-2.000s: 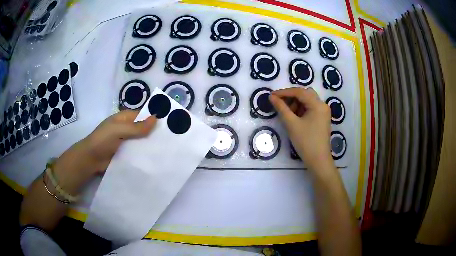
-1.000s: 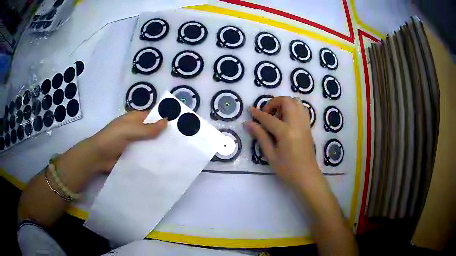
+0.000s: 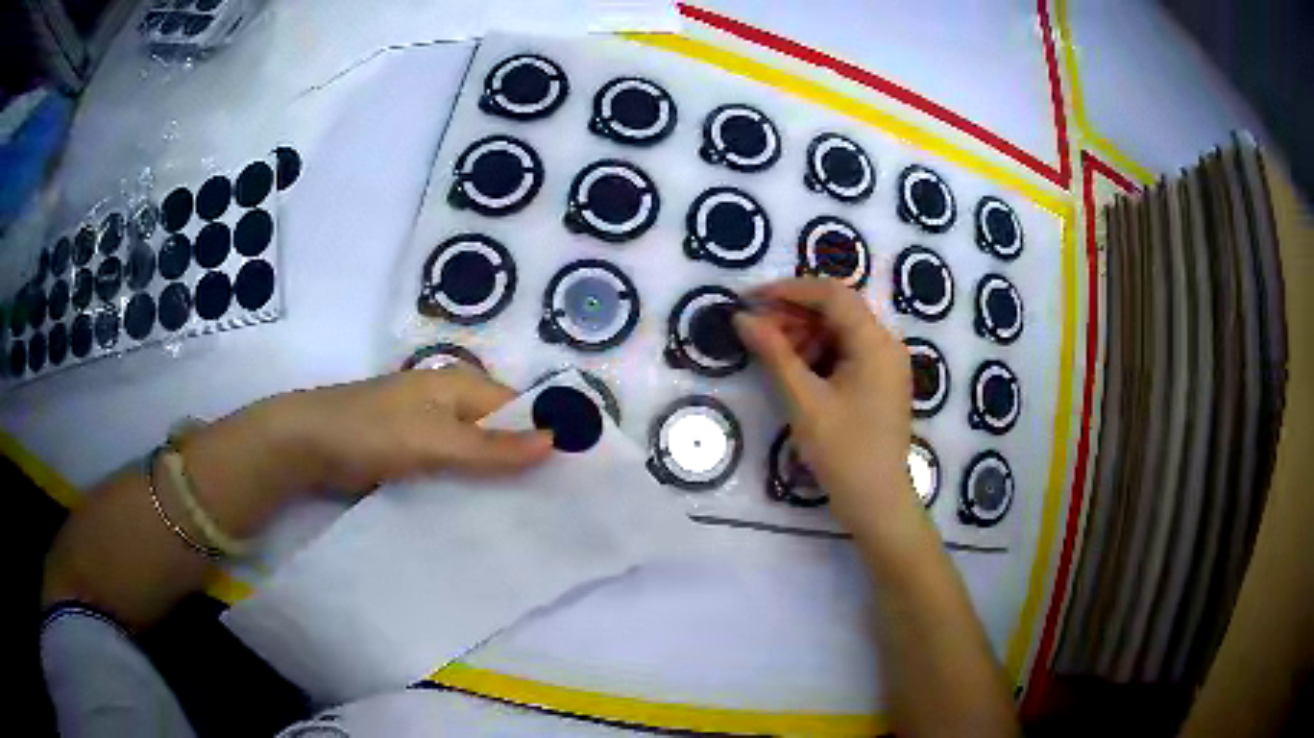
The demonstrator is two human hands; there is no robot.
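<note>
My left hand (image 3: 418, 425) holds a white release liner sheet (image 3: 476, 555) with one black adhesive disc (image 3: 568, 418) near its top corner. My right hand (image 3: 829, 353) has its fingertips at a black disc (image 3: 711, 330) on a round unit in the third row of the whitish foam tray (image 3: 432, 325); I cannot tell whether it still grips the disc. Left of it, a round unit with a bare grey centre (image 3: 591, 304) shows. In the front row, a unit with a bright silver centre (image 3: 698, 443) shows. The liner and my hands partly cover the front row.
Spare disc sheets (image 3: 213, 245) lie at left, partly under a clear plastic bag (image 3: 137, 216). A tall stack of grey-brown layered edges (image 3: 1167, 433) stands at right. Yellow tape (image 3: 1064, 361) and red tape (image 3: 894, 90) mark the white bench.
One of the two discs has left the liner. My right hand has moved to the third-row unit, whose bare centre is now black. The view has shifted, and the tray appears farther right.
</note>
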